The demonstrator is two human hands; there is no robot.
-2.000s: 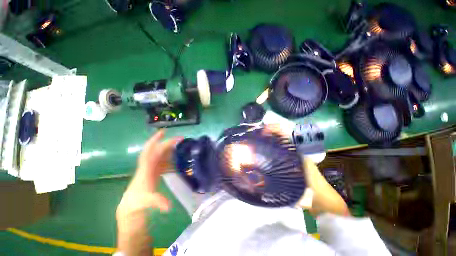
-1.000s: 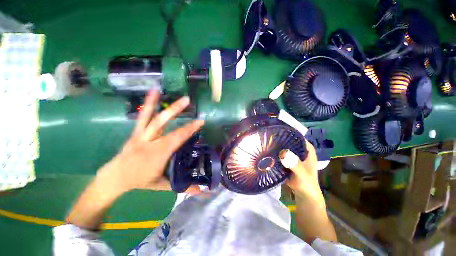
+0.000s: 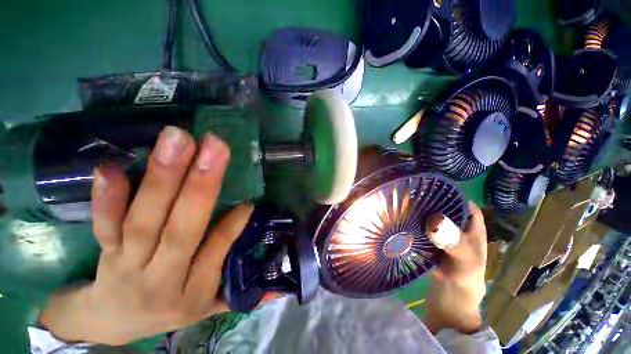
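I hold a dark fan [image 3: 398,243] in front of me, its round slatted cage facing up and glowing orange inside. My right hand [image 3: 453,269] grips the cage's right rim, its thumb, with a pale covering, on the ribs. My left hand [image 3: 159,242] has its fingers spread over the motor; its palm side is against the dark fan base [image 3: 266,266], and a bit of skin shows below the base. The off-white buffing wheel [image 3: 342,148] stands just above the cage's left part; contact cannot be told.
The green and black motor [image 3: 83,162] lies sideways at left, with black cords behind it. An oval dark cover [image 3: 311,62] lies behind the wheel. Several fans [image 3: 467,128] crowd the right rear. A pale stick [image 3: 408,128] lies near them. Cardboard boxes [image 3: 546,256] stand at right.
The view has come closer to the motor and wheel. The fan has come up near the wheel. My left hand has gone from beside the motor to over it, and my right hand keeps the rim.
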